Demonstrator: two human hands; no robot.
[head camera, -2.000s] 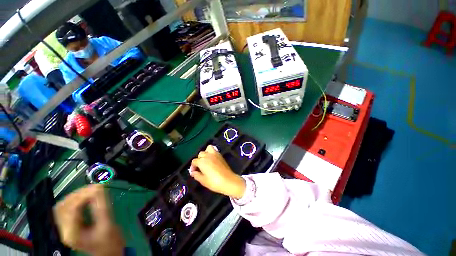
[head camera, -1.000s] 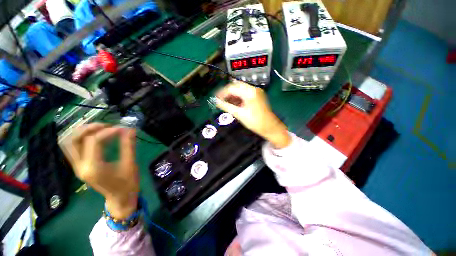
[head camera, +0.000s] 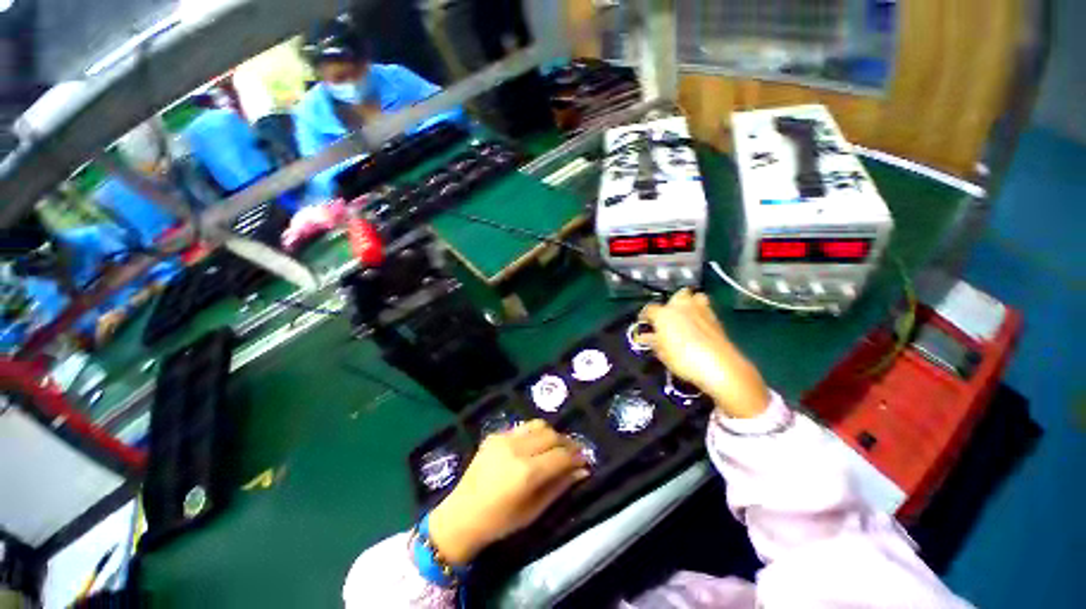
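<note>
A long black blister tray (head camera: 560, 500) lies in front of me with round watch modules in its pockets, among them a white one (head camera: 549, 393) and a silvery one (head camera: 631, 412). My right hand (head camera: 703, 351) is at the tray's far right end, its fingertips on the edge of a round module (head camera: 641, 336). My left hand (head camera: 512, 482) is over the tray's near left part, its curled fingertips beside another module (head camera: 581, 447); its grip is hidden. The black test fixture (head camera: 435, 321) with a red clamp handle (head camera: 363, 242) stands behind the tray. No lit display shows there.
Two white power supplies (head camera: 653, 202) (head camera: 810, 208) with red digits stand behind the tray. A red case (head camera: 911, 410) is at the right. A near-empty black tray (head camera: 191, 416) with one disc lies at the left. A masked person in blue (head camera: 357, 95) sits opposite.
My left hand has come from left of the tray onto it. My right hand has lowered a module from above the tray to its far right end. The camera view has shifted.
</note>
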